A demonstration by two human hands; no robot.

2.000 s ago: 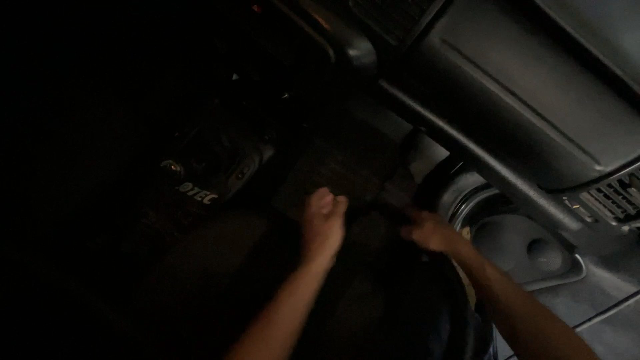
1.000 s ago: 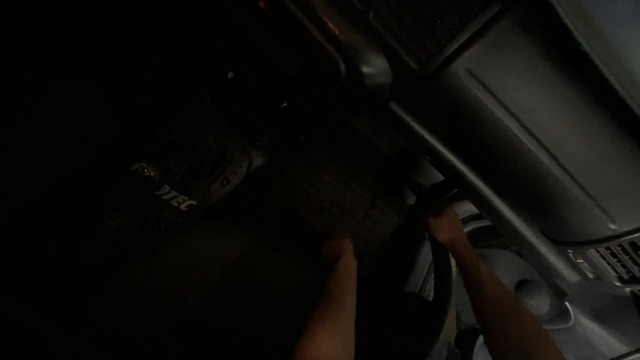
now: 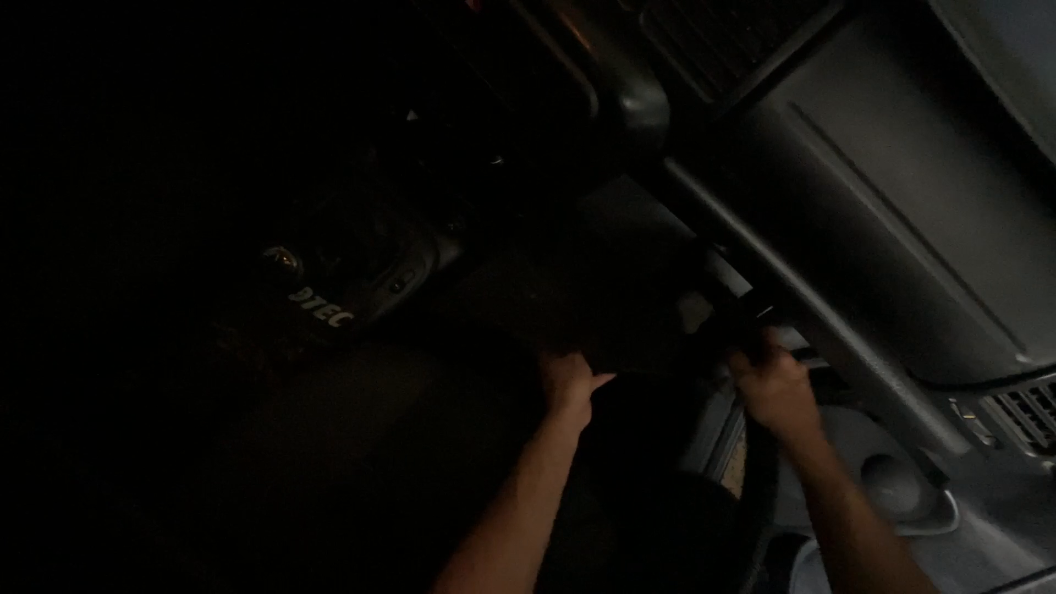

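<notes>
In the dim footwell of a vehicle, my left hand (image 3: 569,384) is at the near edge of a dark floor mat (image 3: 569,305), thumb pointing right along that edge. The fingers are partly lost in shadow, but the hand appears closed on the edge. My right hand (image 3: 771,384) is farther right, by the door side below the dashboard, with curled fingers around something dark. What it holds looks like the mat's right part, though the darkness hides its outline.
The glove box panel (image 3: 891,198) and dashboard lip (image 3: 792,289) slope across the upper right. An air vent (image 3: 1023,417) and a door speaker panel (image 3: 841,462) lie at the right. A gear lever (image 3: 283,260) and centre console (image 3: 404,280) stand at the left, beside a dark seat (image 3: 355,412).
The left hand's thumb and the mat's near edge show now, where one second ago the hand was mostly in shadow. The right hand remains near the door side.
</notes>
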